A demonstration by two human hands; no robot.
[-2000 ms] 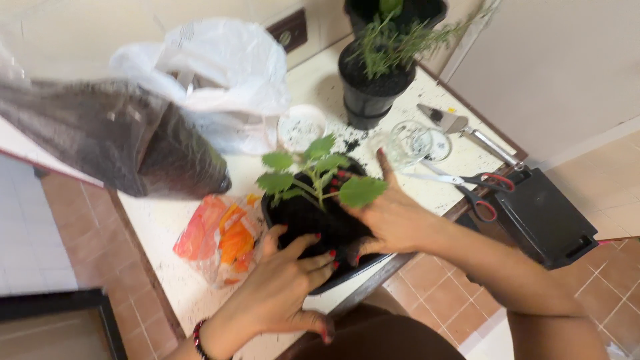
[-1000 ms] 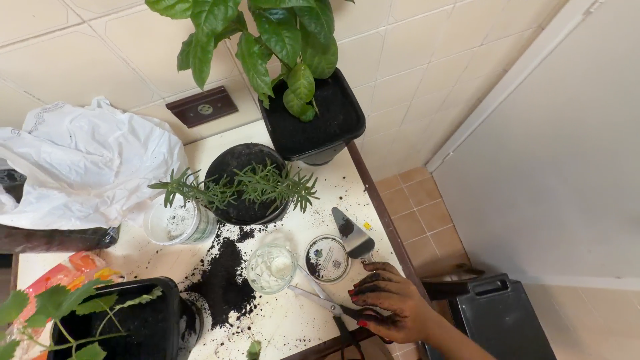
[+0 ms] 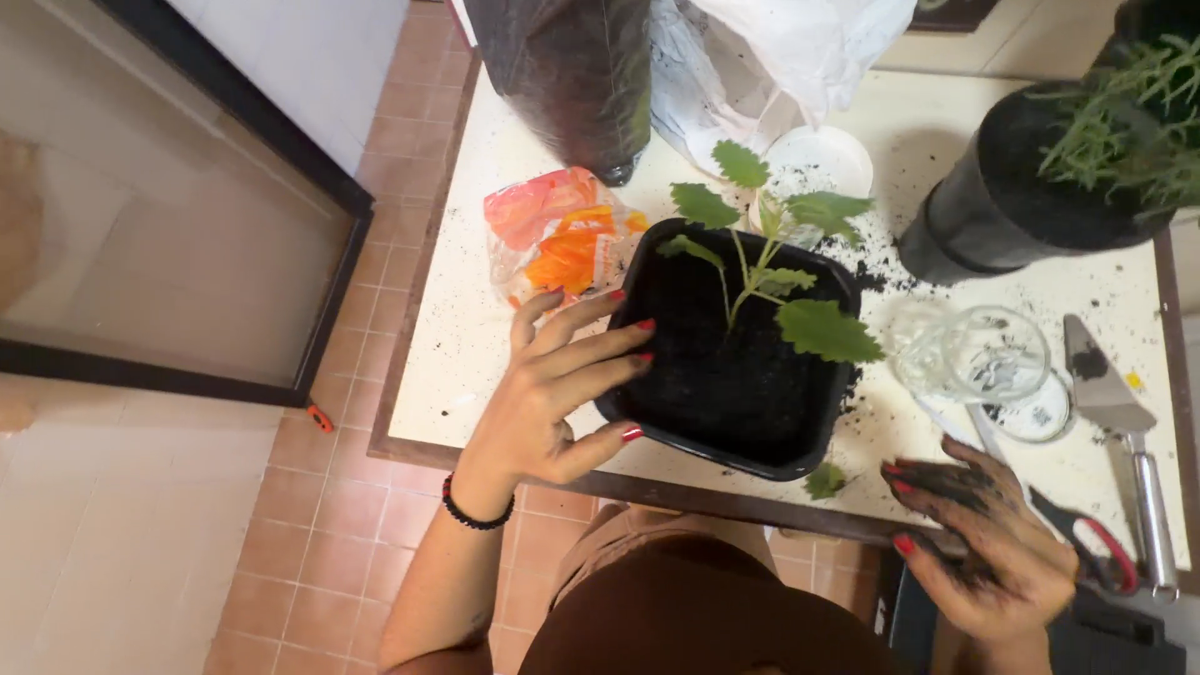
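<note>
My left hand (image 3: 567,389) rests its spread fingertips on the left rim of a square black plastic pot (image 3: 741,441). Dark soil fills the pot, and a leafy green seedling (image 3: 750,272) stands upright in it. My right hand (image 3: 989,539), smeared with soil, is off the pot, over the table's front edge, fingers loosely apart and holding nothing. Scissors with red and black handles (image 3: 1092,544) lie just beyond it, partly hidden by the hand. A small loose leaf (image 3: 826,480) lies between the pot and my right hand.
A glass jar (image 3: 994,354), a round lid (image 3: 1031,412) and a metal cake server (image 3: 1111,384) lie to the right. Behind are a black pot with a rosemary-like plant (image 3: 994,187), a white tub (image 3: 820,164), a white plastic bag (image 3: 797,56), a dark soil bag (image 3: 581,84) and orange-red plastic packaging (image 3: 562,234).
Two seconds ago both hands were at the soil around the seedling; now my left is at the pot's rim and my right is away from it. The view has swung a lot.
</note>
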